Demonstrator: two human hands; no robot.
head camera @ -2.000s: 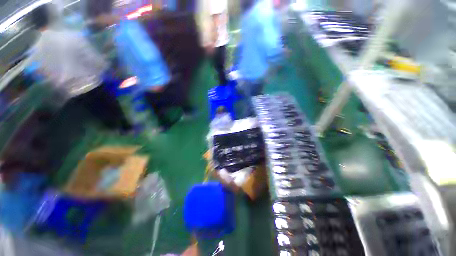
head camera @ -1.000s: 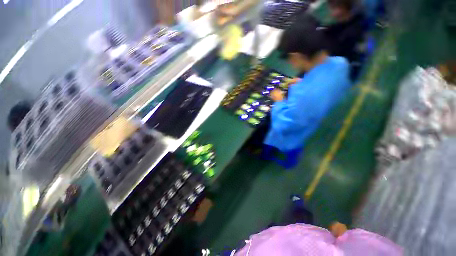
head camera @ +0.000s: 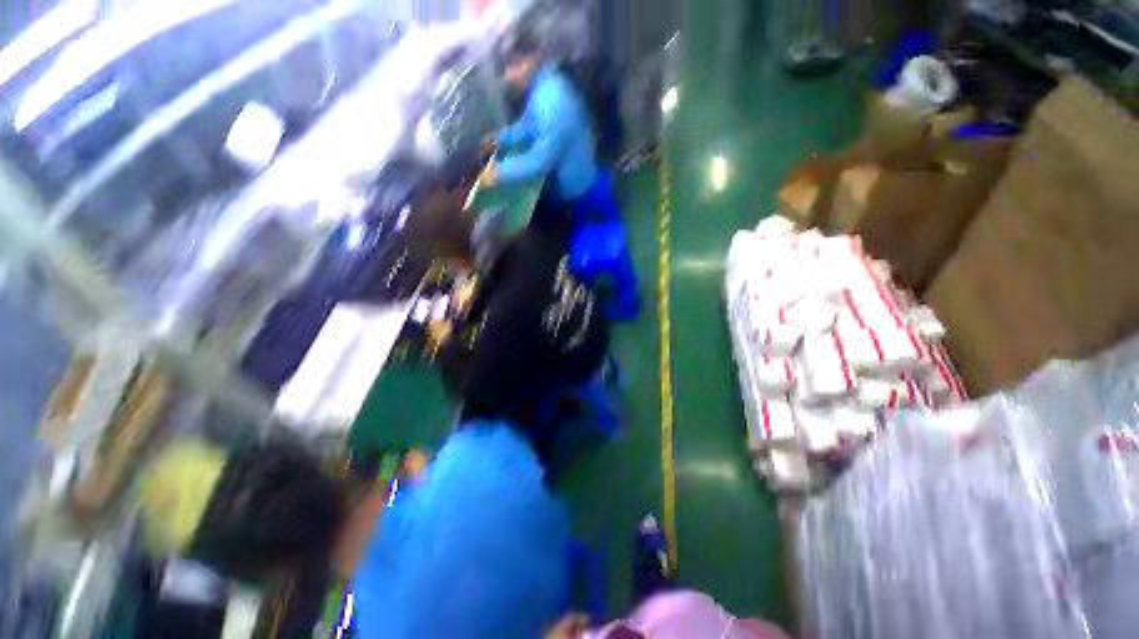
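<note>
Pink cloth of my clothing [head camera: 693, 617] shows at the bottom edge. A small blurred patch of skin beside it, on its left, seems to be my left hand [head camera: 568, 625]. It is cut off by the edge, and I cannot tell whether it holds anything. My right hand is not in view. A pile of white packs with red stripes [head camera: 824, 343] lies right of the yellow floor line. Clear plastic wrapping [head camera: 949, 518] covers a bulky stack nearest me at the lower right.
A worker in blue [head camera: 462, 543] is close at the lower left. A worker in black [head camera: 531, 306] and another in blue [head camera: 556, 131] sit farther along the bench [head camera: 400, 406]. Brown cartons [head camera: 924, 187] stand at the upper right. The yellow floor line [head camera: 666, 350] runs along the green aisle.
My view has swung right, from the trays on the bench to the aisle and the white packs. The black trays near me have left the view. The pink cloth shows less.
</note>
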